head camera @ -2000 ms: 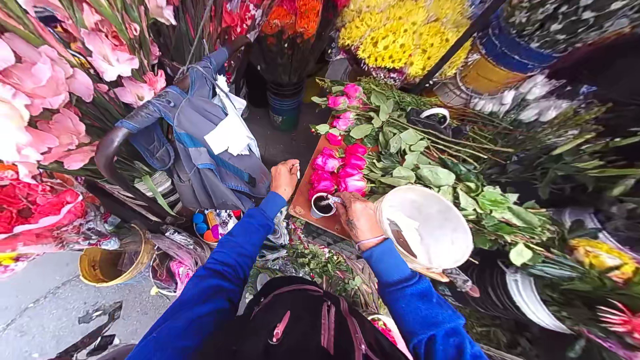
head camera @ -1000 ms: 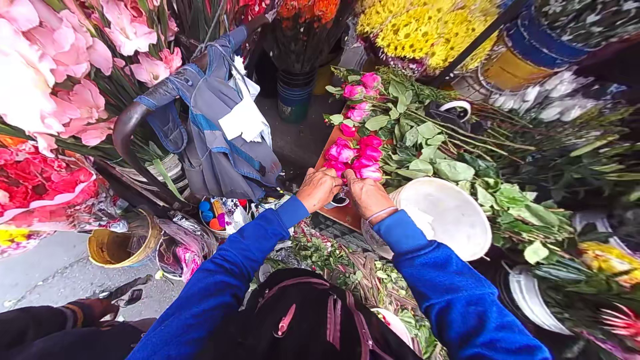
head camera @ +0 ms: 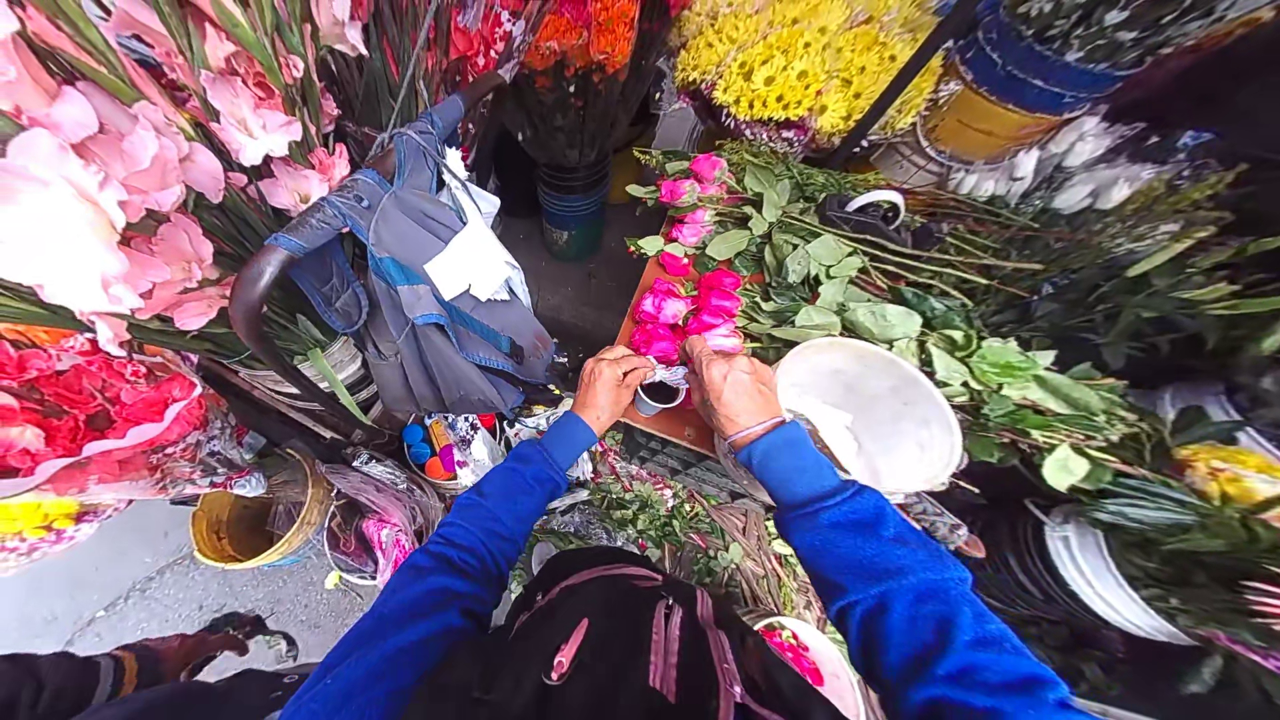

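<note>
Over the near end of a reddish-brown board (head camera: 672, 424), my left hand (head camera: 608, 388) pinches one side of a small whitish, crinkled piece (head camera: 668, 374). My right hand (head camera: 732, 388) is at its other side, fingers bent; whether it grips the piece is hard to tell. Just below the piece stands a small cup with dark contents (head camera: 658, 397). Pink roses (head camera: 662, 318) lie on the board right beyond my fingertips, their leafy stems (head camera: 880, 322) stretching to the right.
A round white container (head camera: 870, 415) sits right of my right hand. A grey-blue bag (head camera: 440, 270) hangs at left by pink gladioli (head camera: 150, 170). Yellow flowers (head camera: 810, 70) stand behind, a yellow bucket (head camera: 260, 510) at lower left. Another person's hand (head camera: 190, 650) shows at bottom left.
Two seconds ago my left hand was apart from my right, left of the cup; now the hands are close together above it. Another person's hand has come in at lower left.
</note>
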